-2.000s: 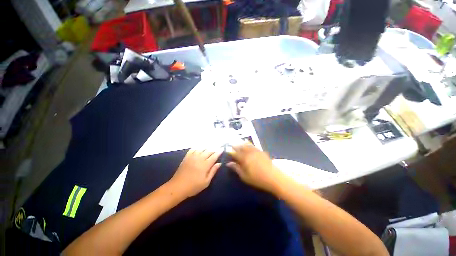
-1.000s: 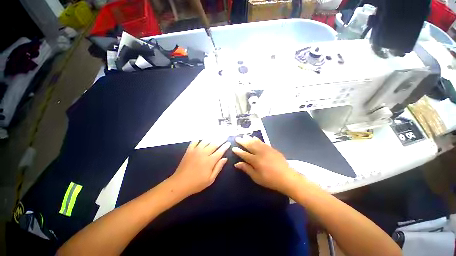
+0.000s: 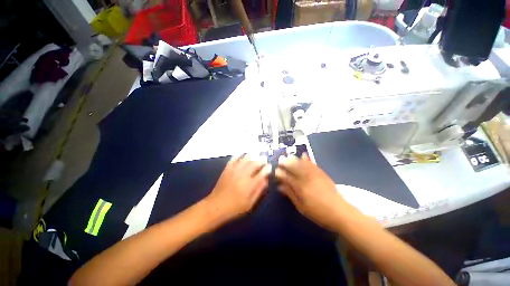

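Observation:
A navy garment panel (image 3: 190, 184) lies under both hands and runs up to the presser foot (image 3: 285, 146) of the white sewing machine (image 3: 380, 109). My left hand (image 3: 241, 185) holds the cloth just left of and in front of the foot, fingers curled. My right hand (image 3: 306, 189) holds it close on the right, fingertips near the foot. The fingertips are blurred by glare. A dark four-sided pocket piece (image 3: 360, 165) lies right of the needle, partly under the machine arm. Another dark panel (image 3: 151, 120) with reflective tape (image 3: 98, 217) lies on the left.
Fabric scraps (image 3: 178, 66) are heaped at the back left. A pale blue trough (image 3: 335, 36) runs behind the table, with a red crate (image 3: 162, 25) beyond it. A small yellow-gold metal tool (image 3: 422, 158) lies under the arm, near a black control panel (image 3: 480, 156).
The whole view has shifted, so things sit farther right. Both hands remain on the cloth by the foot, with their fingers now more curled than one second ago.

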